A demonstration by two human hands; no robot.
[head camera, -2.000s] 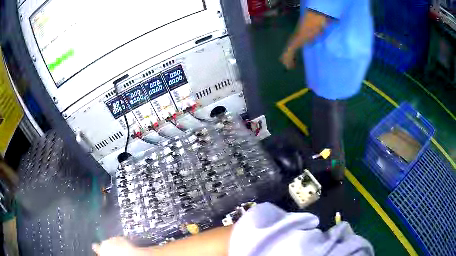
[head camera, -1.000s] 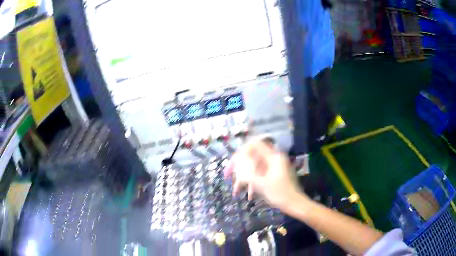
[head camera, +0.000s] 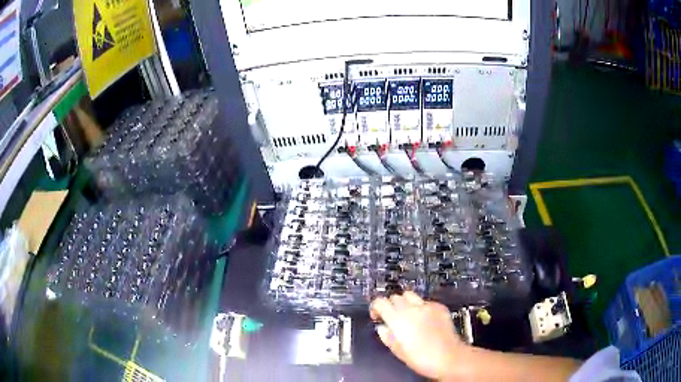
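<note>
A clear blister tray [head camera: 407,242] with rows of small dark-and-silver circuit boards lies before the test rack. My right hand [head camera: 418,332] reaches in from the lower right. Its curled fingertips are at the tray's front edge; whether they hold a board cannot be told. Cream test fixtures stand in front of the tray: one at far left [head camera: 228,334], one left of my hand [head camera: 325,339], one partly behind my hand [head camera: 464,325] and one at right [head camera: 550,317]. A green connector plug [head camera: 252,325] and a yellow one [head camera: 483,317] lie beside fixtures. My left hand is not in view.
The rack [head camera: 299,104] has four lit displays and red and black leads. Stacked trays [head camera: 127,254] and a yellow warning sign [head camera: 116,37] are at left. A rounded black object [head camera: 547,261] sits right of the tray. A blue crate [head camera: 635,302] stands on the floor at right.
The view has swung toward the left side of the bench. My right hand has come down from over the tray's right part to its front edge. The person in blue is out of view.
</note>
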